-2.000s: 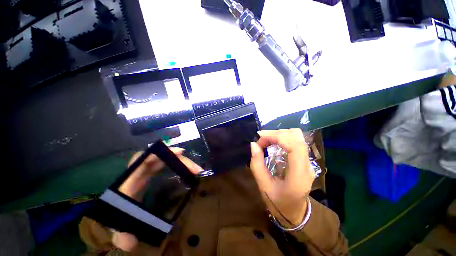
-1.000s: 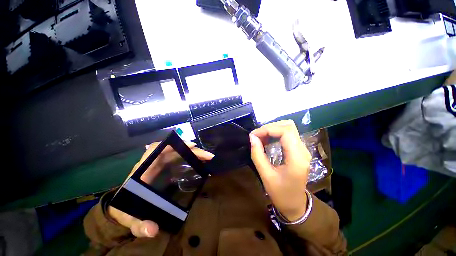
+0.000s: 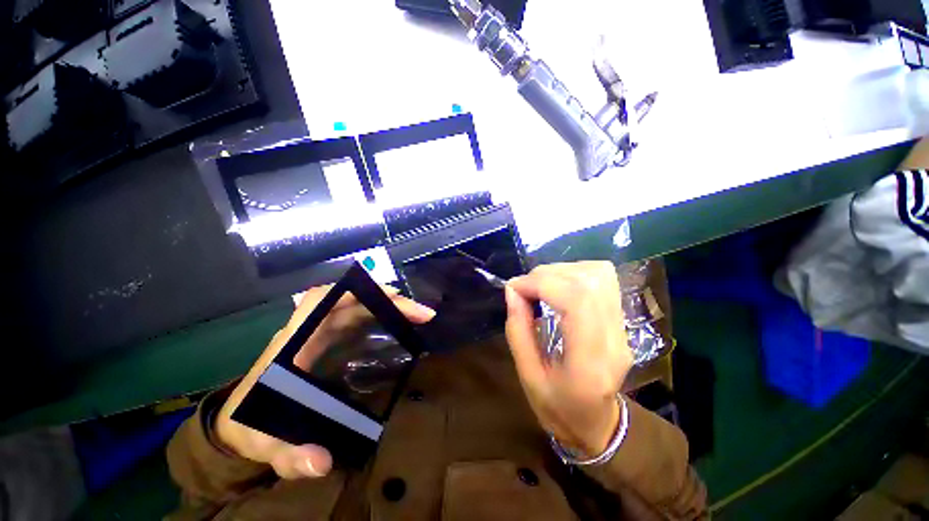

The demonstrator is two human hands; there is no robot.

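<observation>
My left hand (image 3: 290, 438) holds a front panel (image 3: 321, 415), a black frame with a clear window and a pale strip, tilted near my chest. The display unit (image 3: 458, 285), with a dark glossy screen, lies at the bench edge, right of the panel. My right hand (image 3: 570, 336) is at the screen's right side, thumb and forefinger pinched on a thin bright sliver of protective film (image 3: 491, 275) over the screen. How far the film is lifted is hard to tell. Fingertips of my left hand reach close to the unit's left side.
Two panels in clear film (image 3: 420, 153) lie behind the unit. A grey screwdriver (image 3: 560, 114) lies on the white surface. Black foam trays (image 3: 153, 71) are at left. A scrap box (image 3: 662, 356) with crumpled film is below the edge. A person's striped sleeve (image 3: 866, 254) is at right.
My right hand has drawn slightly down, and a bright sliver of film now shows at its fingertips. My left hand brought the panel right, closer to the unit, then stayed nearly still.
</observation>
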